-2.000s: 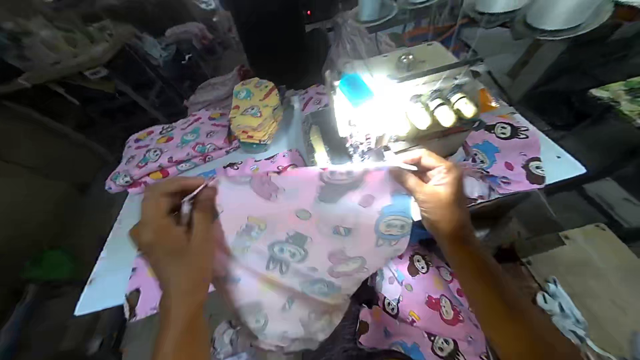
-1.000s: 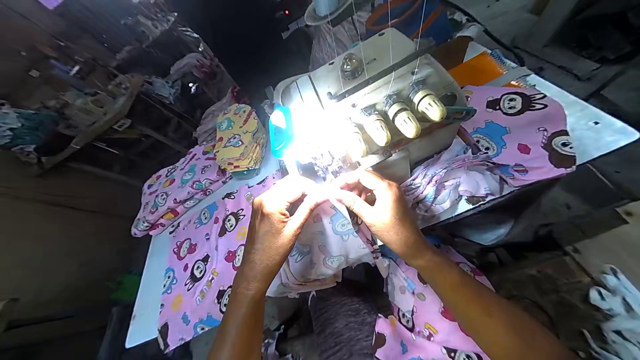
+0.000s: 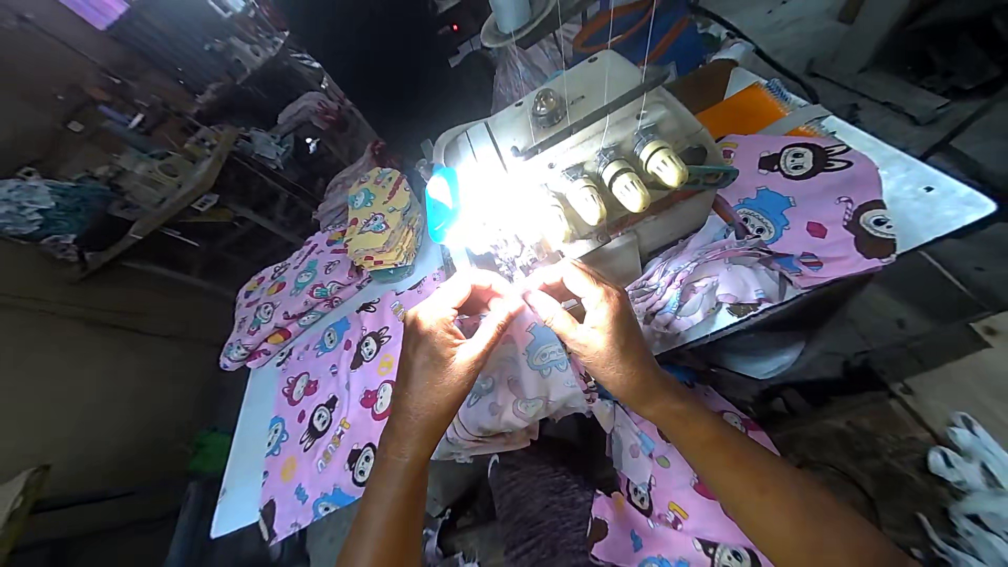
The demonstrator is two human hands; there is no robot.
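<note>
My left hand [image 3: 453, 339] and my right hand [image 3: 587, 323] meet just in front of the sewing machine's needle area, fingertips close together. Both pinch the upper edge of a pink printed fabric piece [image 3: 543, 354], which hangs in folds below them. Behind my fingers stands an overlock-type sewing machine [image 3: 598, 102] with a row of yellowish tension knobs [image 3: 624, 185] and threads running up. Its bright lamp washes out the needle and presser foot. A light blue plate [image 3: 442, 203] is at the machine's left side.
A stack of yellow printed fabric pieces [image 3: 386, 220] stands left of the machine. Pink printed fabric [image 3: 323, 409] covers the left of the white table [image 3: 232, 488]. Right of the machine lie bunched fabric [image 3: 701, 283], a flat pink piece [image 3: 811, 205] and an orange item [image 3: 732, 110]. More pink fabric [image 3: 669, 504] hangs below.
Two seconds ago my hands were wide apart with the pink fabric stretched between them; they have come together at the machine, and the fabric hangs folded. The view has turned and moved closer.
</note>
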